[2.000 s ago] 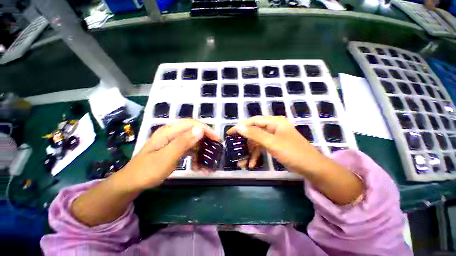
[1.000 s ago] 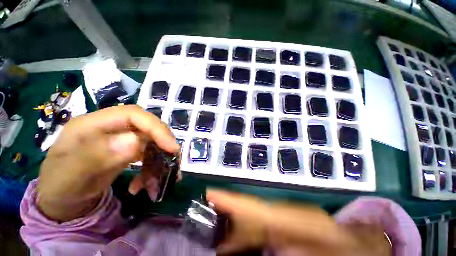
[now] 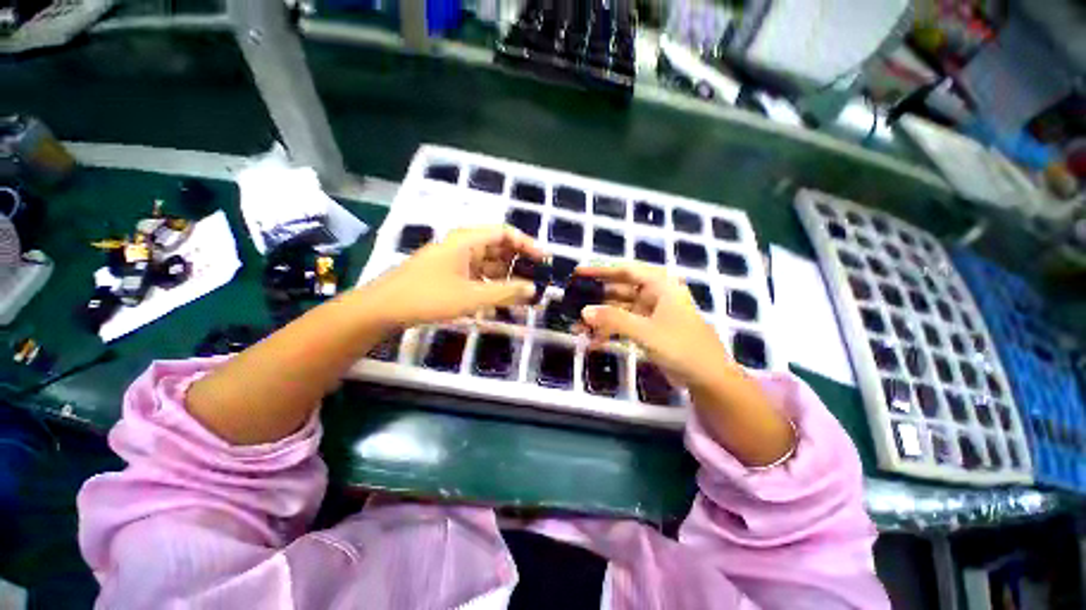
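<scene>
My left hand (image 3: 459,277) is above the middle of the white foam tray (image 3: 500,390), its fingers around a dark watch unit (image 3: 538,272). My right hand (image 3: 649,312) is close beside it, with thumb and fingers on another dark watch unit (image 3: 576,298). The two units are side by side, almost touching. Both are black and unlit as far as I can see, and fingers cover parts of them. Rows of black square units sit in the tray pockets below. My hands and forearms hide some middle and left pockets.
A second tray (image 3: 884,411) stands angled at right, beside a blue tray (image 3: 1034,369). White paper (image 3: 812,319) lies between trays. At left are a clear plastic bag (image 3: 284,215), small parts on paper (image 3: 143,268) and a metal upright (image 3: 286,89).
Both hands have moved from low at the tray's front edge to above its middle, each with a unit, now close together. The view has shifted, showing more of the bench behind and the blue tray.
</scene>
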